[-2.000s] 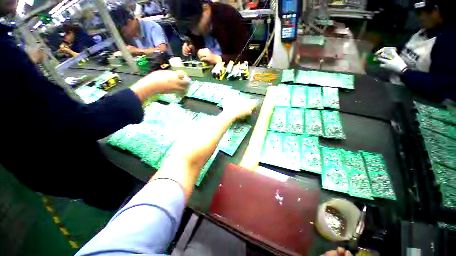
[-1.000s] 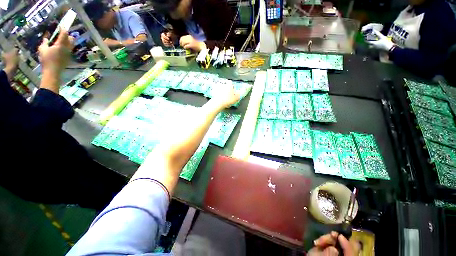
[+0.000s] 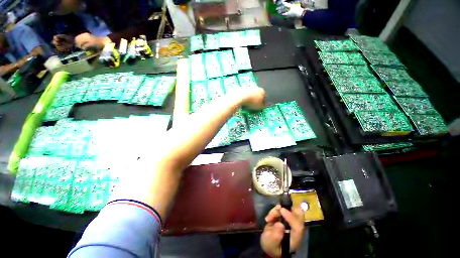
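My left hand [image 3: 253, 99] reaches across the pad, over the green circuit boards [image 3: 289, 122] right of the divider strip [image 3: 181, 90]. Its fingers are blurred, and I cannot tell whether they hold or touch a board. My right hand [image 3: 282, 231], at the bottom edge, is closed around the dark soldering iron [image 3: 286, 202]. The iron points upward, its metal barrel in front of the right side of the whitish cup [image 3: 260, 186]. The cup has silvery bits inside. The red-brown pad [image 3: 217, 199] bears no board; my left forearm covers its left side.
Glaring board rows [image 3: 70, 176] lie left, beside another yellow-green strip [image 3: 35, 121]. A yellow sponge [image 3: 313, 205] is beside the cup. A black box [image 3: 373, 186] and a rack of boards [image 3: 373, 113] are at right. Other people work across the bench; a gloved hand [image 3: 292, 9] shows at the top.
The view has swung right. My left hand has moved from the left board group to the right one. My right hand and the iron have come further into view. The nearby person at left has left the view.
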